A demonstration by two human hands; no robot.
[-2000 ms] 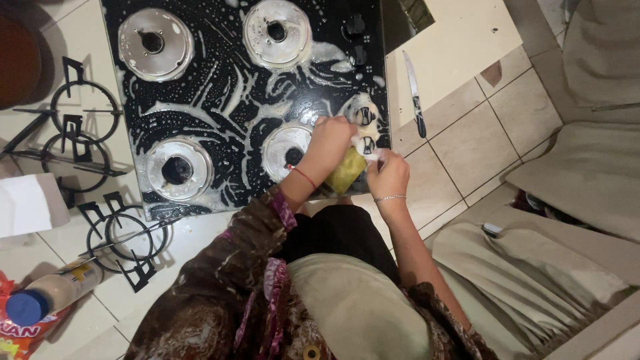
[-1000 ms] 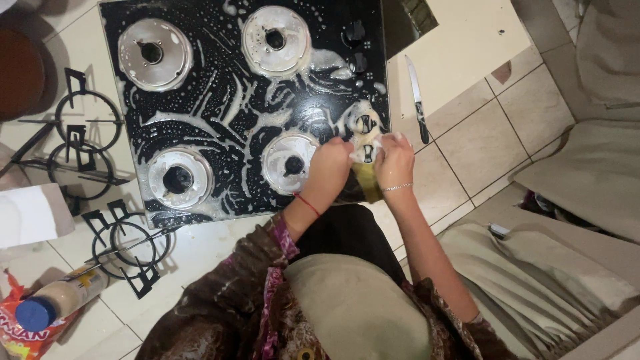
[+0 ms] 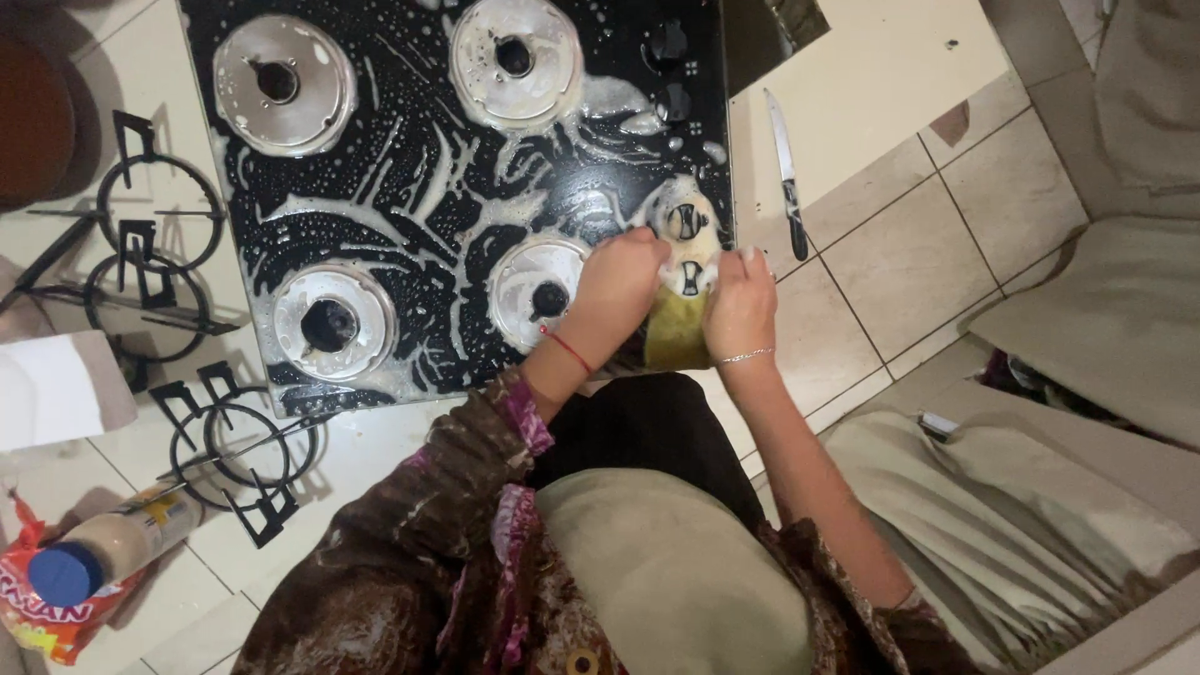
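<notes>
A black glass gas cooktop (image 3: pixel 412 216) is streaked with white suds around its four metal burner bases. My left hand (image 3: pixel 626 281), fingers bent, and my right hand (image 3: pixel 742 305) are at the two sides of the foam-covered lower control knob (image 3: pixel 691 278). Both hands appear to pinch something thin and whitish by that knob; foam and fingers hide what it is. Just above is another knob (image 3: pixel 687 221) ringed with suds. Below, between my wrists, a yellow-green sponge or cloth (image 3: pixel 677 330) lies at the cooktop's edge.
A knife (image 3: pixel 787 178) with a black handle lies right of the cooktop. Black metal pot supports (image 3: pixel 220 441) rest on the tiled counter at left. A blue-capped bottle (image 3: pixel 127 539), an orange packet (image 3: pixel 47 600) and a white cloth or paper (image 3: pixel 56 389) lie there too.
My left hand, at the knobs two seconds ago, has shifted slightly down and left of them. My right hand has moved up beside the lower knob.
</notes>
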